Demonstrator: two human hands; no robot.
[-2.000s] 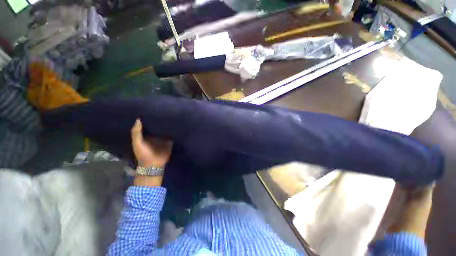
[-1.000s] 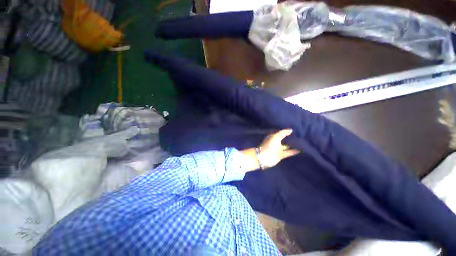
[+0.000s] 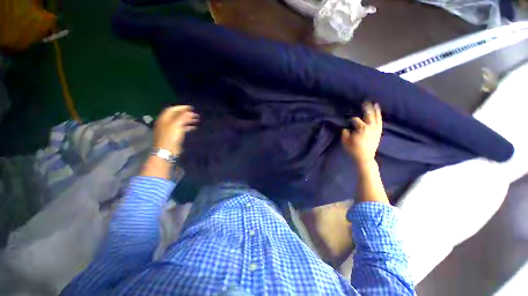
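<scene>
The large navy fabric roll point(image 3: 324, 72) lies slanting from the upper left to the right, its right end on white cloth at the table. Loose navy fabric point(image 3: 249, 144) hangs from it towards my body in creased folds. My right hand point(image 3: 366, 133) is shut on a fold of the loose fabric just below the roll, and creases run towards it. My left hand point(image 3: 176, 126), with a metal watch on the wrist, is at the left edge of the loose fabric. Its fingers are bent and blurred, and whether they grip cloth cannot be told.
A white measuring strip point(image 3: 457, 55) and crumpled clear plastic point(image 3: 341, 20) lie on the dark table point(image 3: 399, 32) behind the roll. White cloth point(image 3: 457, 208) is at the right. Pale bundles point(image 3: 87, 191) are at the lower left; an orange bundle point(image 3: 26, 23) lies at the upper left.
The right hand has come into view and holds a fold. The left hand has moved left, from the middle of the cloth to its edge. The roll's right end now shows.
</scene>
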